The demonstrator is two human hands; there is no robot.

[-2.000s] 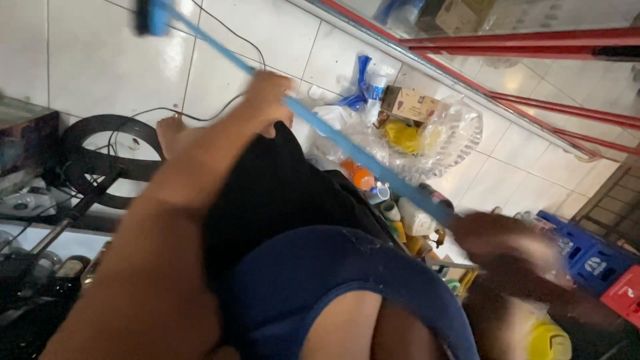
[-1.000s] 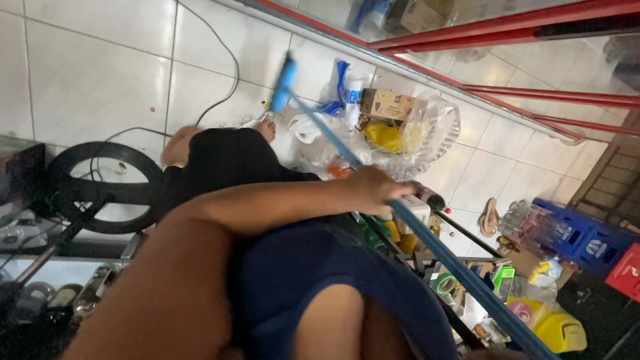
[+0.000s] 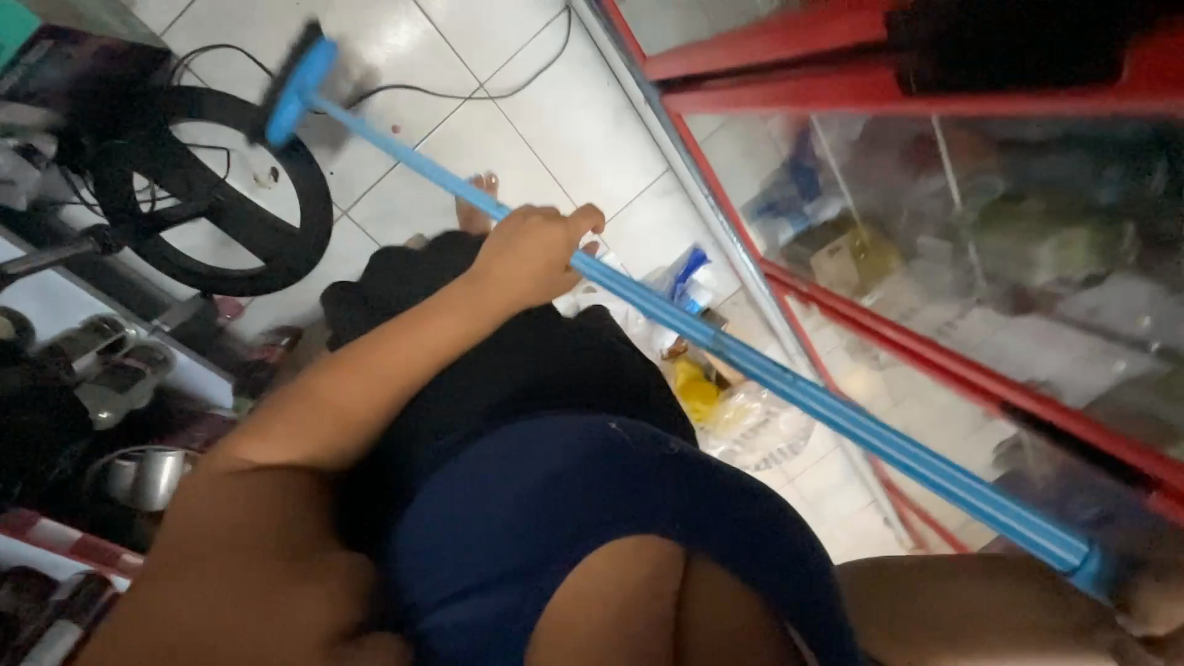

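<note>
A long blue broom handle (image 3: 795,379) runs from upper left to lower right across the view. Its blue head with dark bristles (image 3: 301,88) is over the white tiled floor, near a round black stand base. My left hand (image 3: 536,250) is wrapped around the upper middle of the handle, above the black clothing on my legs. At the lower right edge my right hand (image 3: 1152,606) is at the capped end of the handle; it is dark and blurred, partly cut off, and its fingers are hard to make out.
The round black stand base (image 3: 305,199) and a thin cable (image 3: 425,91) lie on the floor. Red-framed glass doors (image 3: 888,342) line the right side. Clear plastic bags (image 3: 758,425) and a yellow item (image 3: 694,388) lie beside them. Glass jars (image 3: 120,370) fill shelving at left.
The broom head has moved from beside the bags and packages on the floor to near the round black base. The view has turned, bringing the glass doors closer.
</note>
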